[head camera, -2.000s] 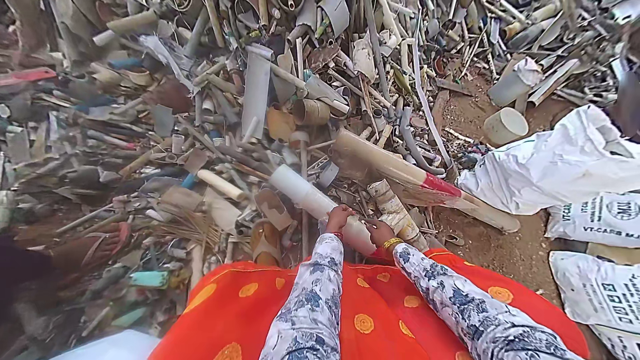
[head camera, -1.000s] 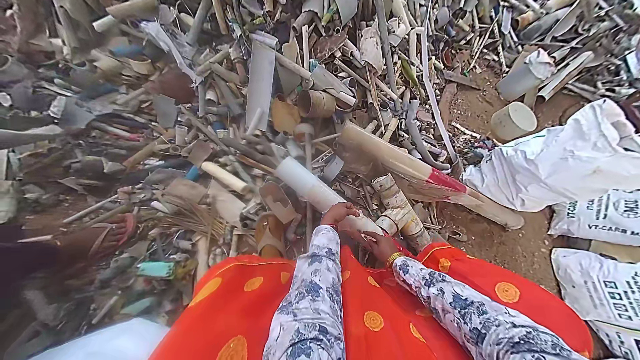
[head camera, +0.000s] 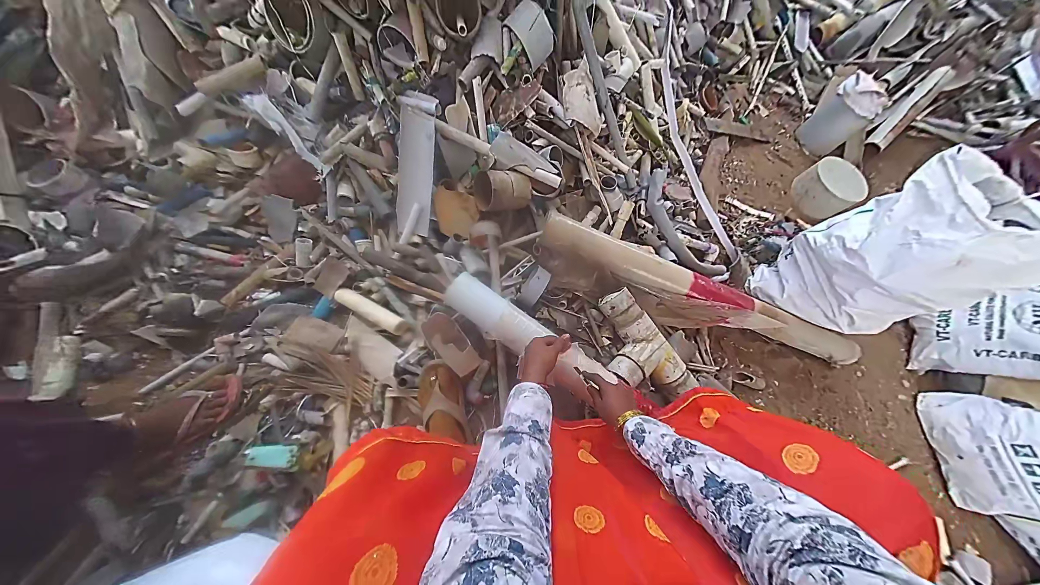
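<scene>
A white plastic pipe (head camera: 494, 311) lies slanting toward my lap, its far end over the scrap pile. My left hand (head camera: 543, 357) rests on its upper side with the fingers bent over it. Lower down, at the pipe's near end, my right hand (head camera: 611, 396) has a small dark, thin piece between its fingers; what it is cannot be told. Right of my hands lie a dirty white pipe fitting (head camera: 642, 341) and a long beige pipe with a red band (head camera: 617, 256).
Broken plastic pipes (head camera: 418, 162) are heaped ahead and to the left. White woven sacks (head camera: 886, 244) lie on the soil at the right, near a white cylinder (head camera: 829, 188). Another person's sandalled foot (head camera: 203, 410) is at the left.
My left hand has shifted slightly along the pipe, and the dark piece now shows at my right hand. The other person's foot shows more plainly than two seconds ago.
</scene>
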